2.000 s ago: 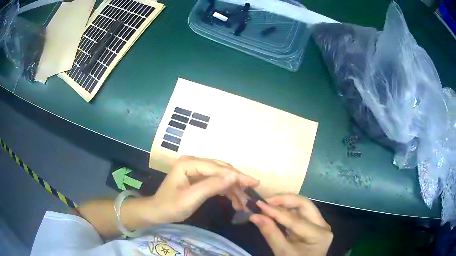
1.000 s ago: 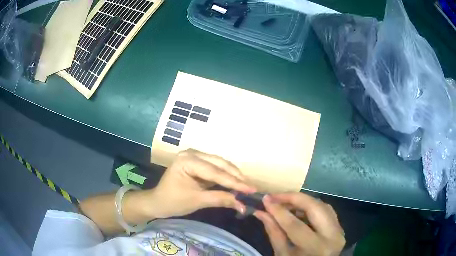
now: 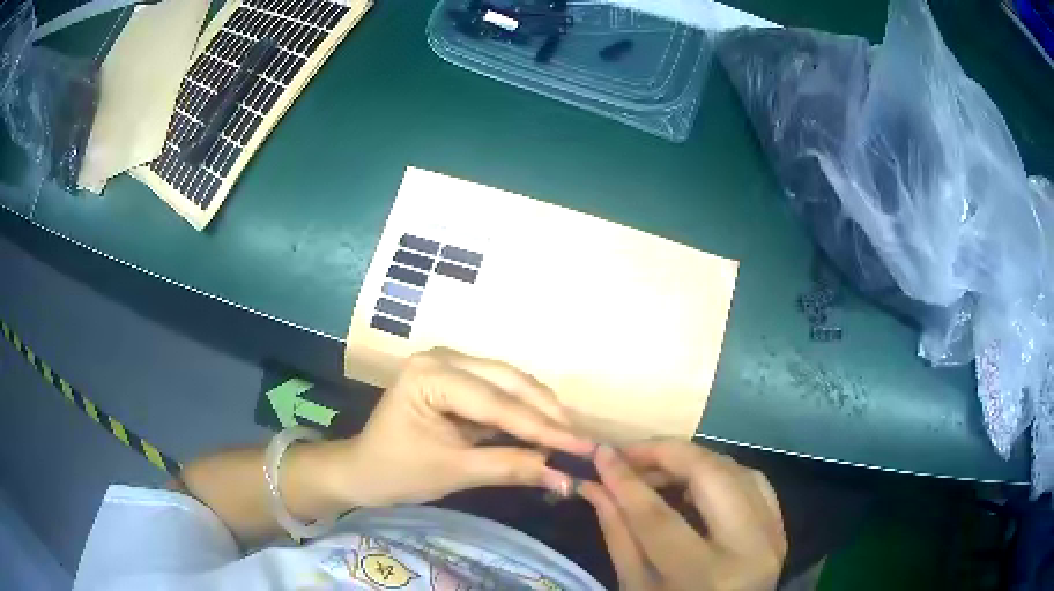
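Note:
A small black part [image 3: 571,464] is held between the fingertips of both hands, just past the near edge of the backing sheet. My left hand [image 3: 462,433] grips its left end and my right hand [image 3: 682,508] grips its right end. The fingers hide much of the part. The tan backing sheet [image 3: 578,300] lies on the green bench in front of me. Several dark adhesive pads [image 3: 413,261] sit in two short columns at its left side, and one shines bluish.
A clear tray [image 3: 647,98] with black parts is at the back. A large clear bag [image 3: 855,173] bulges at right, beside loose black parts [image 3: 818,306]. A full pad sheet [image 3: 260,87] with a long black piece, a bare liner piece [image 3: 139,92] and a small clear bag [image 3: 46,104] are at left.
The hands have closed together around the black part, which has turned from slanted to nearly level. My right hand has shifted slightly right. The view has moved a little.

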